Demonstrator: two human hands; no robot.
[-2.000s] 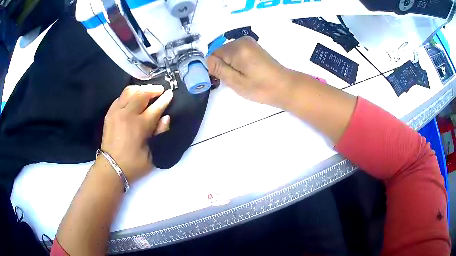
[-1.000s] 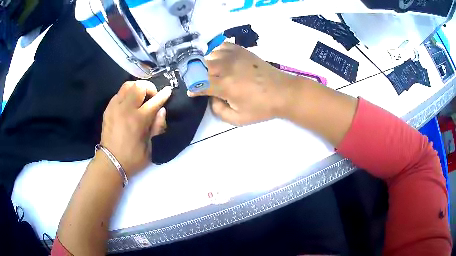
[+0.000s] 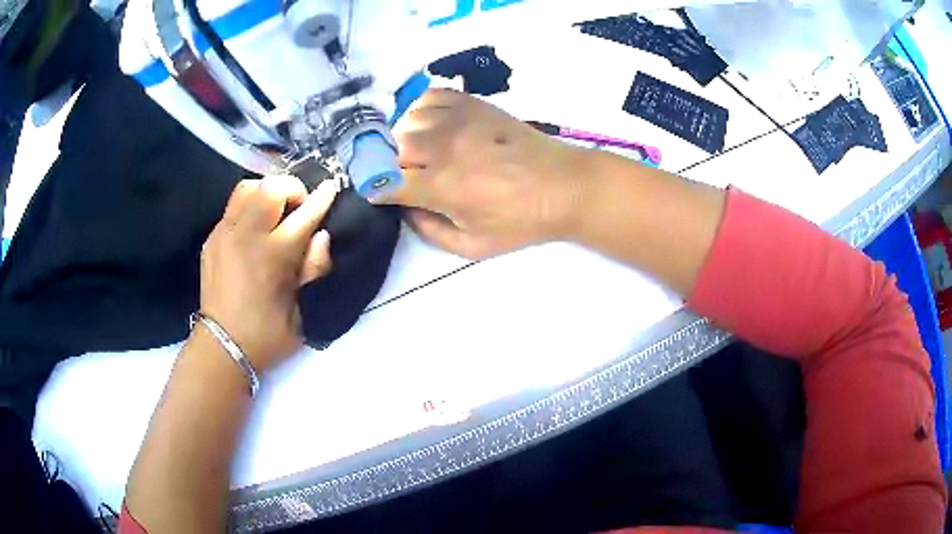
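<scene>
Black fabric [image 3: 99, 245] lies left of and under the needle area, with a rounded edge below it. My left hand [image 3: 256, 256] lies on the fabric, index fingertip close to the presser foot [image 3: 332, 172]; it presses the cloth flat rather than gripping it, as far as I can see. My right hand [image 3: 480, 172] is at the blue-grey cylinder [image 3: 374, 167], fingers bent behind and beside it; its fingertips are partly hidden, so I cannot tell if they hold the cloth edge. The needle itself is too blurred to make out.
The sewing machine head [image 3: 224, 63] stands at the top. Pink-handled thread snips [image 3: 611, 142] lie right of my right hand. Printed black labels [image 3: 676, 111] and black strips [image 3: 652, 44] lie further right. A ruler strip [image 3: 501, 446] runs along the near table edge.
My right hand has come from behind the cylinder to beside it, uncovering the snips' pink handle. The whole view has shifted a little. My left hand stays on the cloth beside the foot.
</scene>
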